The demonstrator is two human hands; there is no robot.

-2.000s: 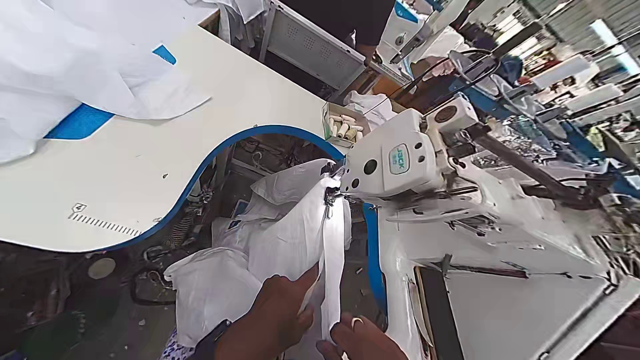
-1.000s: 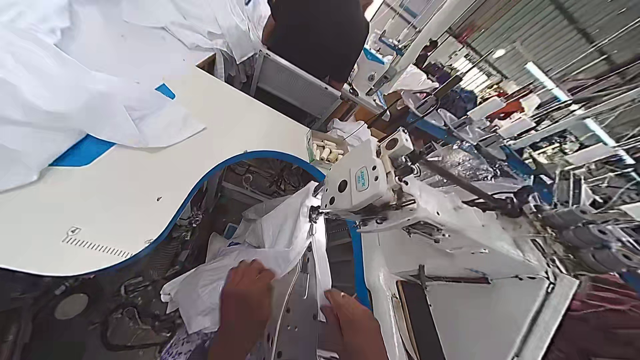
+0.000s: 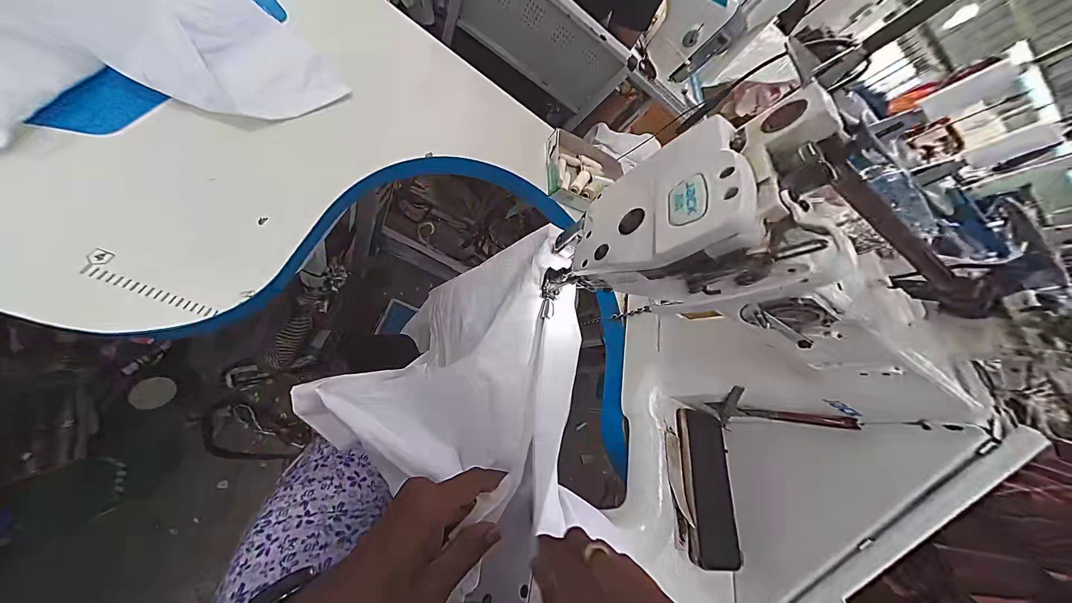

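Note:
White fabric point(image 3: 486, 335) hangs from the needle area of a Jack industrial sewing machine point(image 3: 670, 209), with a long fold running down towards me. At the lower middle, my left hand point(image 3: 435, 519) grips the cloth between thumb and fingers, left of the fold. My right hand point(image 3: 590, 569), with a ring on one finger, holds the fabric's right edge close beside it; its lower part is cut off by the frame. The upper end of the cloth lies under the machine's presser foot point(image 3: 548, 285), which is lit by a small lamp.
A white table point(image 3: 402, 92) with a curved blue edge bears more white fabric point(image 3: 243, 67) at upper left. An open box point(image 3: 569, 180) of thread spools stands behind the machine head. A dark flat object point(image 3: 710, 490) lies on the machine bed. Other machines stand behind.
Both hands were apart on the cloth one second ago and are now close together lower down the fold. The cloth between them and the machine now hangs in a longer stretch. The view has shifted.

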